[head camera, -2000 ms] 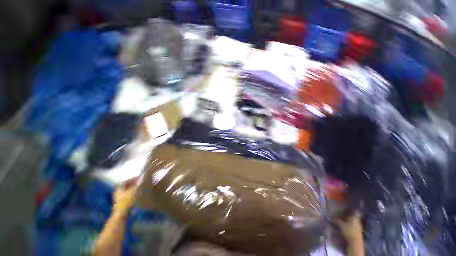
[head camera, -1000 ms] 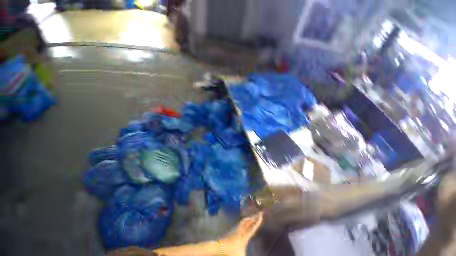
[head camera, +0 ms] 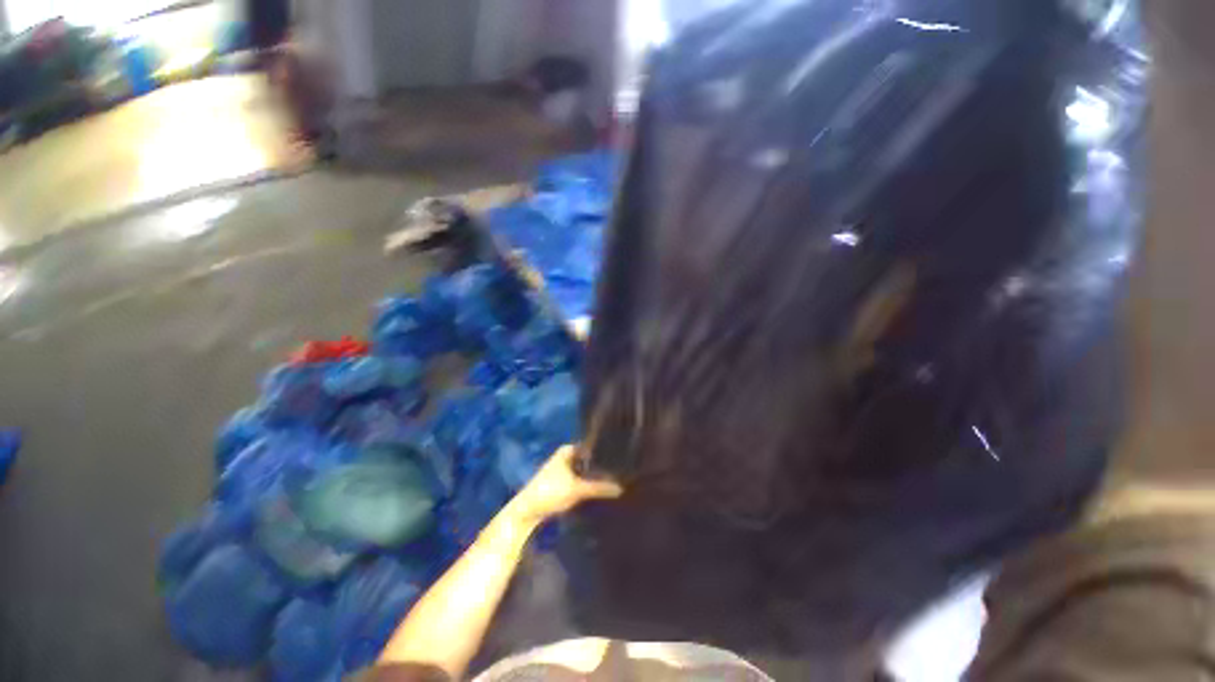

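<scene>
A large dark garment in a glossy clear polybag is held up in front of me and fills the middle and right of the view. My left hand grips its lower left edge, with the thumb on the near face and the other fingers hidden. My right hand cannot be made out. A blurred brown shape runs down the far right edge, and I cannot tell what it is.
A pile of filled blue plastic bags lies on the grey floor at the left, with a red item on its back edge. Blue plastic sheeting lies on the table, mostly hidden behind the polybag. A doorway area is at the back.
The dark polybagged garment has come up across the view and hides most of the table. My left hand has moved left and up and now grips its edge. The view has shifted somewhat.
</scene>
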